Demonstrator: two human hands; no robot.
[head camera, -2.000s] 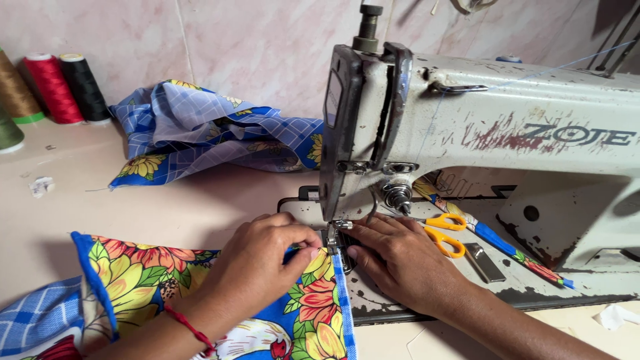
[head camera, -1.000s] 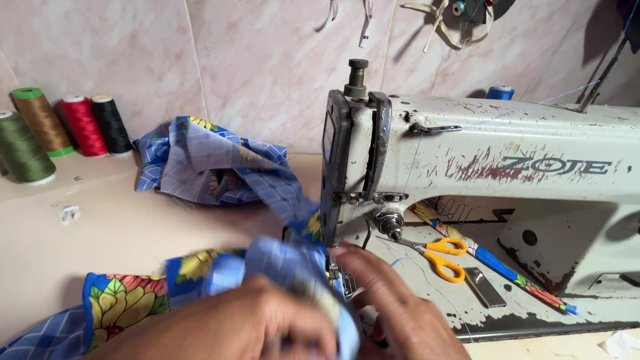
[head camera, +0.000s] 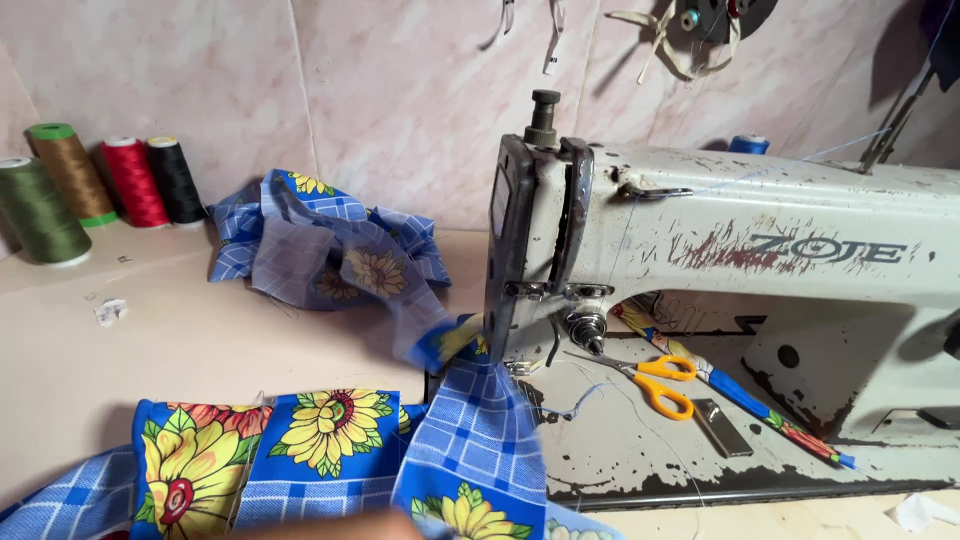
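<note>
At the bottom edge, part of my left hand (head camera: 330, 527) shows, blurred, with its fingertips by the blue checked sunflower-print fabric (head camera: 476, 442); its grip is hidden. My right hand is out of view. The fabric strip rises to the needle area of the white ZOJE sewing machine (head camera: 720, 247) and joins a crumpled pile of the same fabric (head camera: 300, 247) behind. More printed fabric (head camera: 334, 427) lies to the left, folded over a piece with red and yellow flowers. Orange-handled scissors (head camera: 664, 379) lie on the machine bed, next to a small metal piece (head camera: 722, 427).
Green (head camera: 41, 214), brown (head camera: 73, 176), red (head camera: 135, 184) and black (head camera: 176, 184) thread cones stand at the back left, by the tiled wall. A narrow printed fabric strip (head camera: 739, 394) lies under the machine arm. Loose thread trails across the bed. A paper scrap (head camera: 111, 311) lies left.
Both hands were at the needle area; the right has left the view and the left has moved down to the bottom edge. The fabric once flat under them is now folded, its checked strip pulled forward.
</note>
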